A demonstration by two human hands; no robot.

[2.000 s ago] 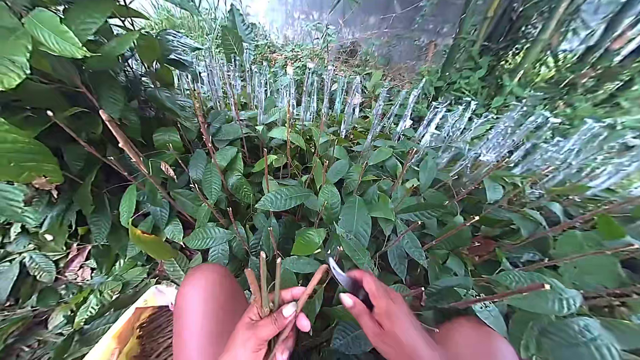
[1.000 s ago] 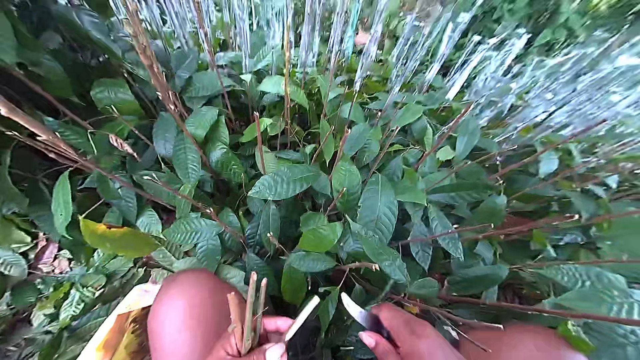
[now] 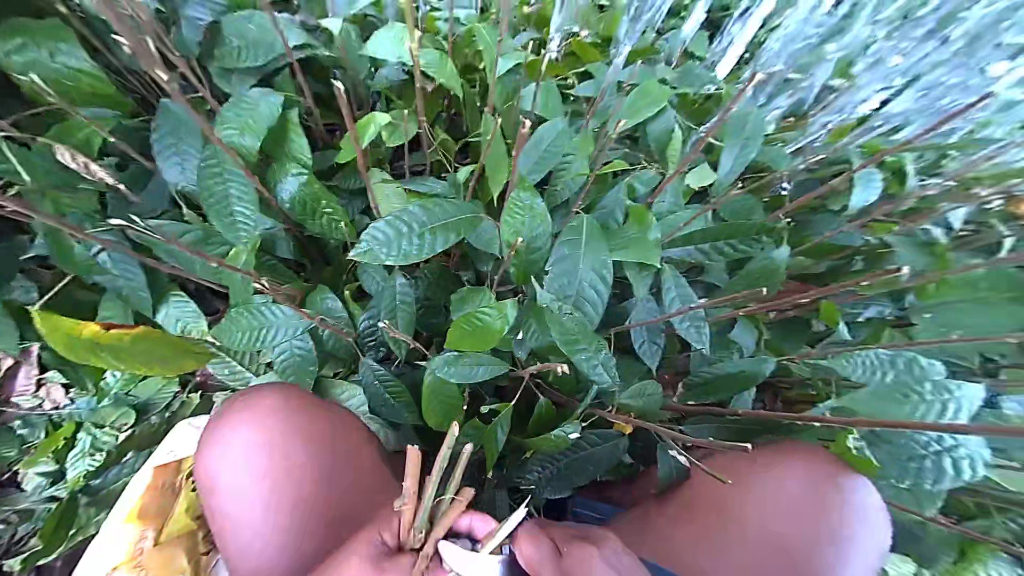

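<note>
At the bottom centre my left hand (image 3: 380, 544) holds a small bundle of cut woody stems (image 3: 432, 496), their ends pointing up. One more stem, its end cut to a pale slanted point (image 3: 506, 524), lies between my two hands. Just right of it my right hand (image 3: 572, 548) grips a knife, whose blade (image 3: 472, 560) lies close against the stems at the lower edge of the view. The knife's handle is mostly hidden by my fingers. My knees stand to either side of my hands.
Leafy green plants (image 3: 580, 272) with bare cut stems (image 3: 704, 304) fill the ground ahead, some reaching toward my right knee. Clear plastic-wrapped stems (image 3: 744, 40), blurred, stand at the upper right. A yellow and white sack (image 3: 160, 512) lies beside my left knee.
My right hand and the knife have come closer to my left hand. The single stem now has a pale slanted point. The view has tilted down.
</note>
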